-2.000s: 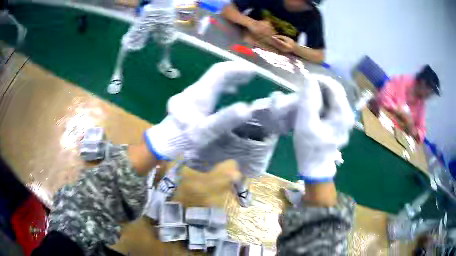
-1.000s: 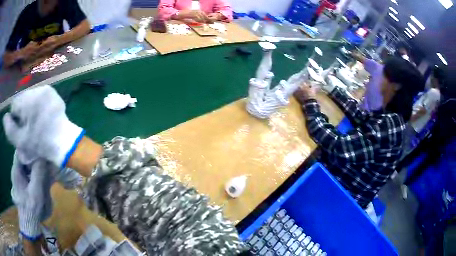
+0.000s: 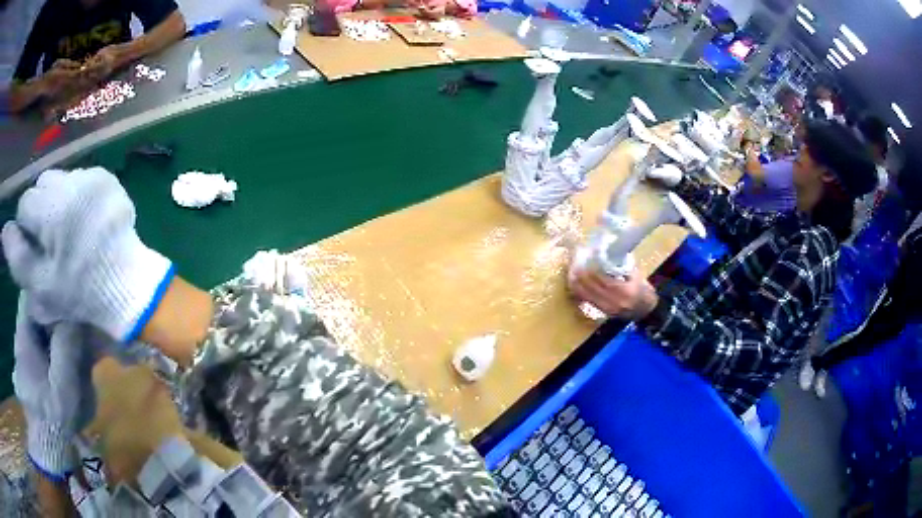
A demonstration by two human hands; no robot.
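Note:
My right hand, in a white knitted glove with a blue cuff, is at the left edge with its fingers curled. My left hand, in the same kind of glove, is just below it, partly covered and cut off by the edge. Whether either holds anything is hidden. Several light-grey waist inserts lie on the brown bench below my hands. Part of a sandalled foot shows beside my left cuff. A figure lower body rests feet-up on the bench further right.
A small white rounded piece lies on the bench. A blue crate with rows of small parts stands beside it. A crumpled white glove lies on the green belt. A person in plaid holds a leg section at right.
The view has turned right, so my hands have shifted to the left edge. The person in plaid has brought a leg section nearer along the bench. The crumpled glove appears slightly further left.

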